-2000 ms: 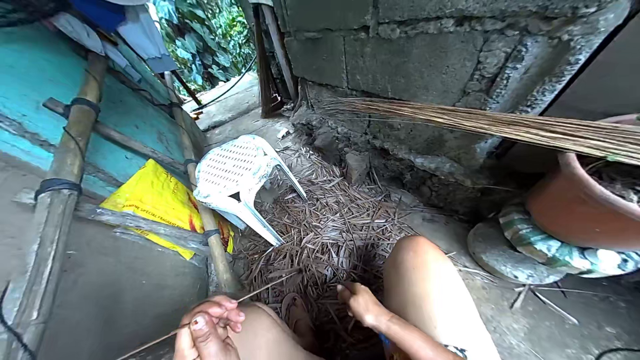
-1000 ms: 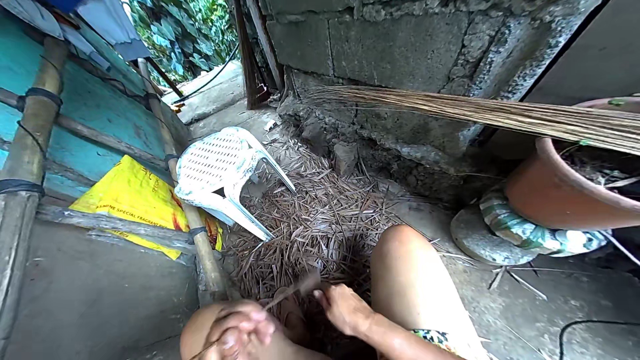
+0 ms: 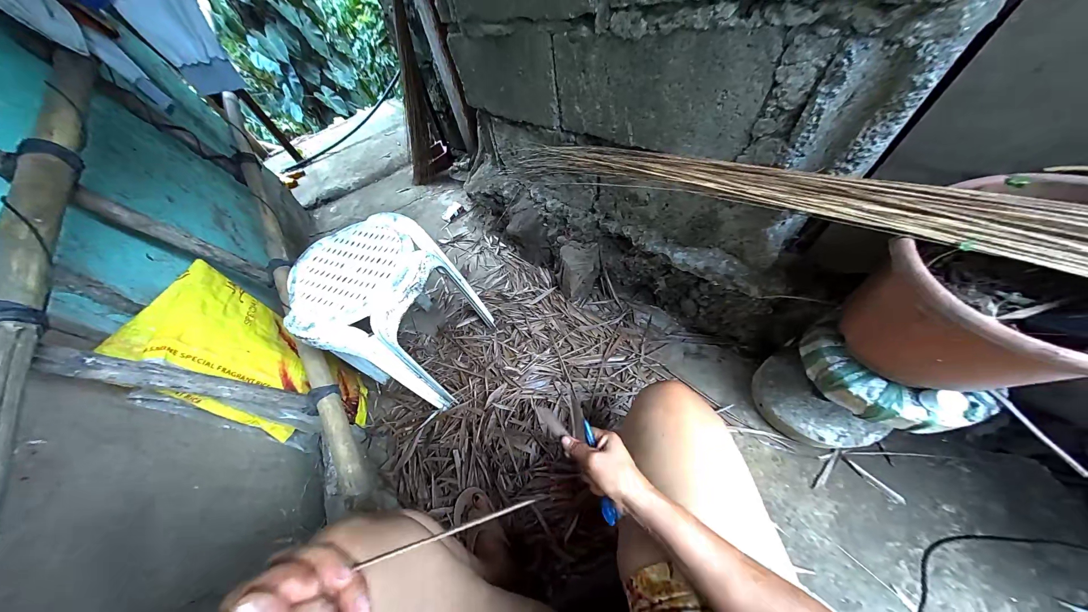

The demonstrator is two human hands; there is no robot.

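Observation:
My left hand (image 3: 306, 582), at the bottom left, pinches a thin brown stick (image 3: 446, 534) that points up and to the right over my leg. Right of centre, my right hand (image 3: 605, 466) is closed around a knife with a blue handle (image 3: 609, 512), its narrow blade pointing up. A strip of dry brown leaf (image 3: 551, 422) sticks out by the thumb of that hand. Beneath both hands lies a heap of dry leaf strips (image 3: 510, 365) on the ground between my feet and the wall.
A white plastic stool (image 3: 361, 272) stands on the strips. Left are a bamboo frame (image 3: 336, 433) and a yellow sack (image 3: 212, 327). A bundle of thin sticks (image 3: 765, 187) rests across a clay pot (image 3: 960, 340) at the right, beside a concrete block wall (image 3: 663, 85).
My hands have moved apart, and the stick's end now stands away from my right hand. The knife's blue handle shows plainly now.

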